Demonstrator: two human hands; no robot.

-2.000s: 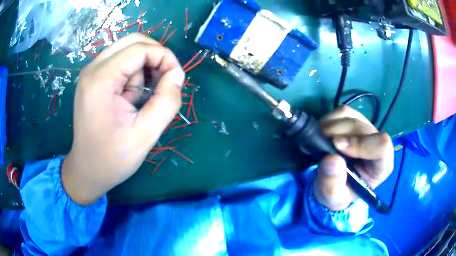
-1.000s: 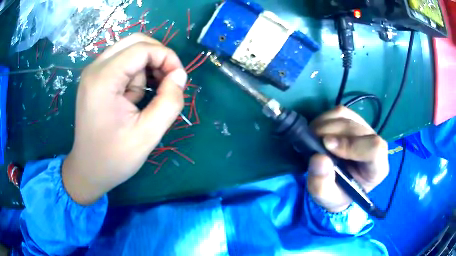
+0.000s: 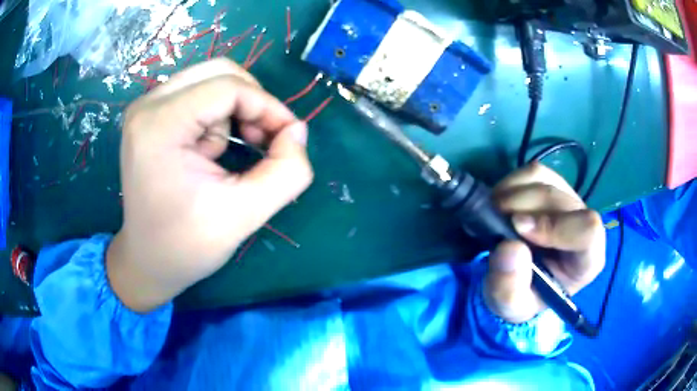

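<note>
My left hand (image 3: pixel 206 172) is pinched shut at thumb and forefinger, with a red lead wire (image 3: pixel 319 109) sticking out from the fingertips. A thin silvery strand (image 3: pixel 238 140) shows inside the curl of its fingers. Another red wire lies just beyond, its end near the blue block (image 3: pixel 336 47) with a pale band. My right hand (image 3: pixel 546 237) holds the soldering iron (image 3: pixel 478 210) by its black handle. The iron's tip is at the block's lower left edge, close to the wire ends; contact is unclear. Any small part in the left fingertips is hidden.
Loose red wires (image 3: pixel 281 234) and pale bits (image 3: pixel 95 122) lie on the green bench. A clear plastic bag (image 3: pixel 57 34) is at the upper left. The black soldering station (image 3: pixel 569 19) and its cords are at the upper right. A small red roll (image 3: pixel 21 263) is at the left edge.
My left hand has moved right, covering more of the loose wires. One red wire now stands apart from the other near the iron's tip. The iron has shifted slightly right.
</note>
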